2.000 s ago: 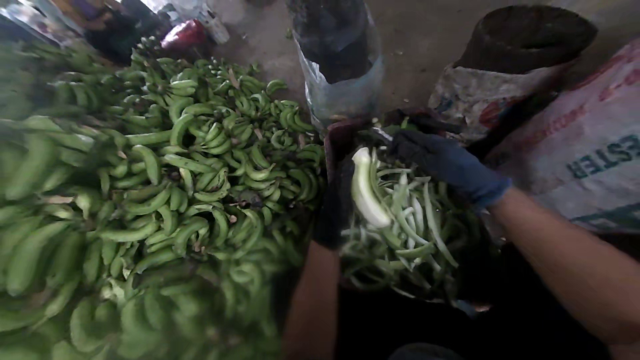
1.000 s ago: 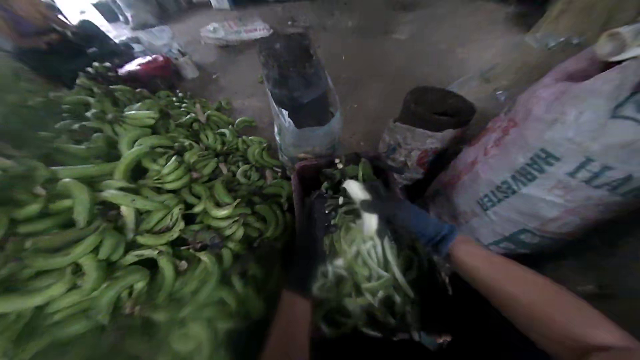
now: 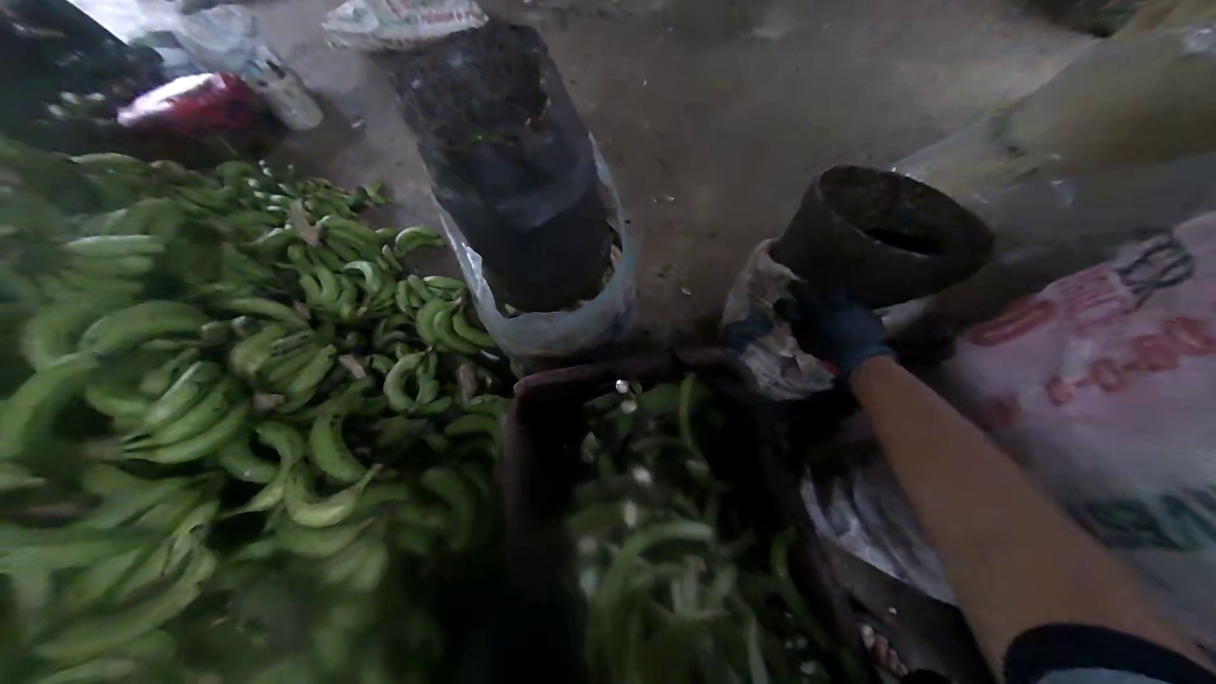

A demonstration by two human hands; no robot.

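Note:
My right hand point(image 3: 836, 328), in a dark blue glove, is at the side of a short dark tube point(image 3: 883, 237) wrapped low down in a crumpled sack point(image 3: 774, 323). Blur and shadow hide its fingers, so what it holds cannot be told. My left hand is not in view. Below lies a dark crate point(image 3: 560, 375) with green peels point(image 3: 684, 570) inside, blurred in the lower part. To its left spreads a large heap of green bananas or plantains point(image 3: 304, 446).
A tall dark cylinder point(image 3: 513, 171) in a clear plastic bag point(image 3: 560, 332) stands beyond the crate. At right lie a printed woven sack point(image 3: 1111, 370) and a yellowish translucent bag point(image 3: 1102, 123). A red bundle point(image 3: 195, 104) is at the far left.
My right hand has moved from above the peels to the dark tube on the right. The pale peeled fruit seen earlier near my hands and my left arm are out of sight. The view has shifted.

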